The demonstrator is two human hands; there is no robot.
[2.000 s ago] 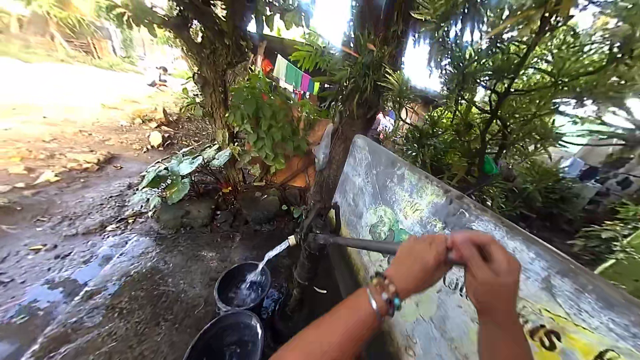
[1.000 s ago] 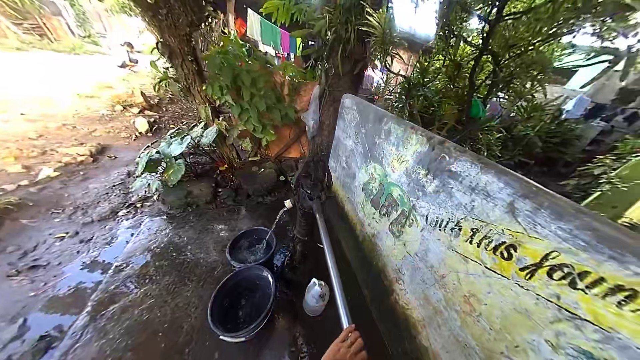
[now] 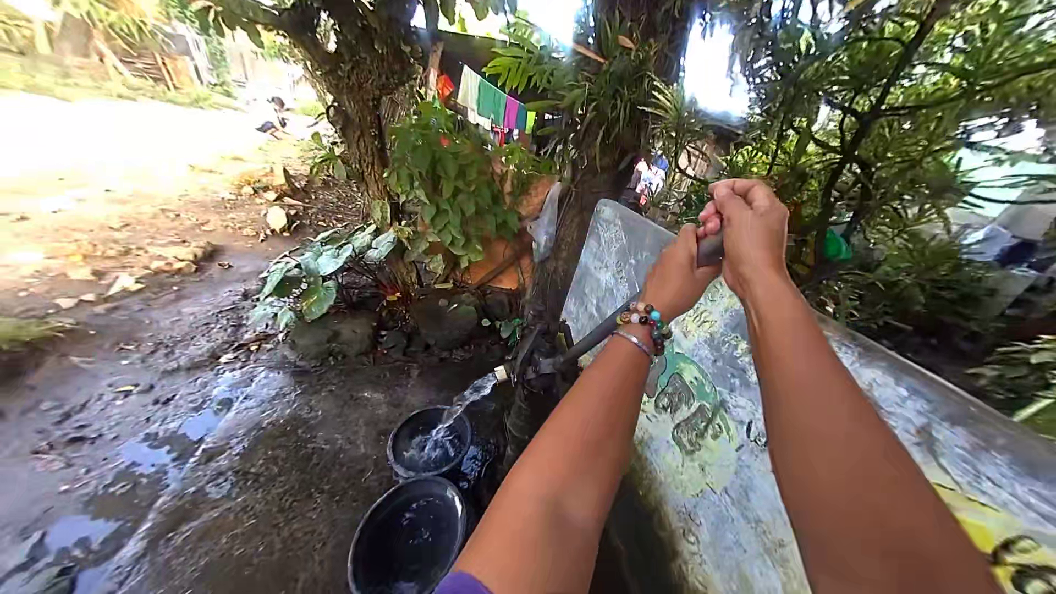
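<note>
My left hand (image 3: 678, 276), with beaded bracelets at the wrist, is closed around the metal lever (image 3: 598, 332) of a hand pump near its end. Beside it, my right hand (image 3: 747, 227) grips the lever's tip. The lever slopes up toward me from the pump body (image 3: 536, 363), which stands against the dark trunk. Water (image 3: 470, 396) pours from the pump's pale spout (image 3: 501, 374) into a round black basin (image 3: 431, 441). A larger black basin (image 3: 407, 536) sits just in front of it on the wet ground.
A painted concrete wall (image 3: 701, 396) runs along the right. Behind the pump are a tree trunk (image 3: 610, 124), rocks (image 3: 445, 318) and leafy plants (image 3: 318, 268). Laundry (image 3: 495, 103) hangs farther back. A person (image 3: 274, 118) is far off at the left. Puddles (image 3: 148, 458) lie at left.
The lever was low one second ago, with one hand seen at its end; now it is raised with both hands on it. Water flows more strongly. My arms now hide the white jug seen before.
</note>
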